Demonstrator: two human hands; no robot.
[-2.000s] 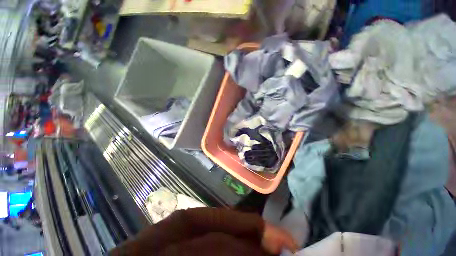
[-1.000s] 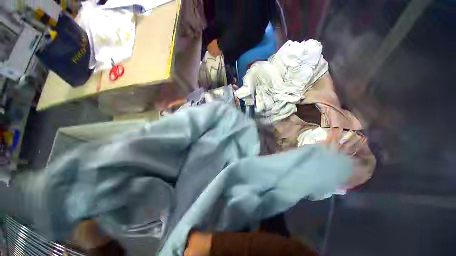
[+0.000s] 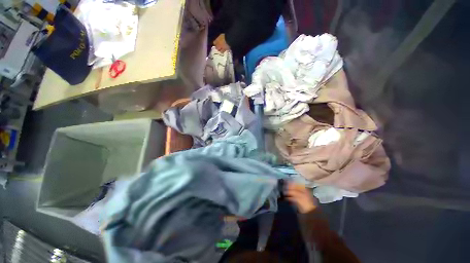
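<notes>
The light teal fabric [image 3: 190, 180] hangs bunched across the lower middle, over part of the orange basket [image 3: 177, 139] and beside the grey bin [image 3: 98, 129]. My right hand [image 3: 300, 196], in a brown sleeve, grips the fabric's right end. I cannot make out my left hand; the fabric may hide it. Grey-blue fabric [image 3: 198, 113] is heaped in the basket behind the teal cloth. White fabric [image 3: 304, 67] and pink-beige fabric [image 3: 340, 159] lie in heaps to the right.
A pale worktable [image 3: 154, 51] at the upper left holds a dark bag [image 3: 67, 49], clear plastic and red-handled scissors [image 3: 117, 69]. A person in dark clothes [image 3: 247, 23] is at the top, by a blue tub [image 3: 270, 49]. Metal bars [image 3: 31, 246] lie low at bottom left.
The teal fabric has bunched together, and its right end has drawn in leftward. My right hand has moved right and up. My left hand has dropped out of sight. More of the bin and basket shows.
</notes>
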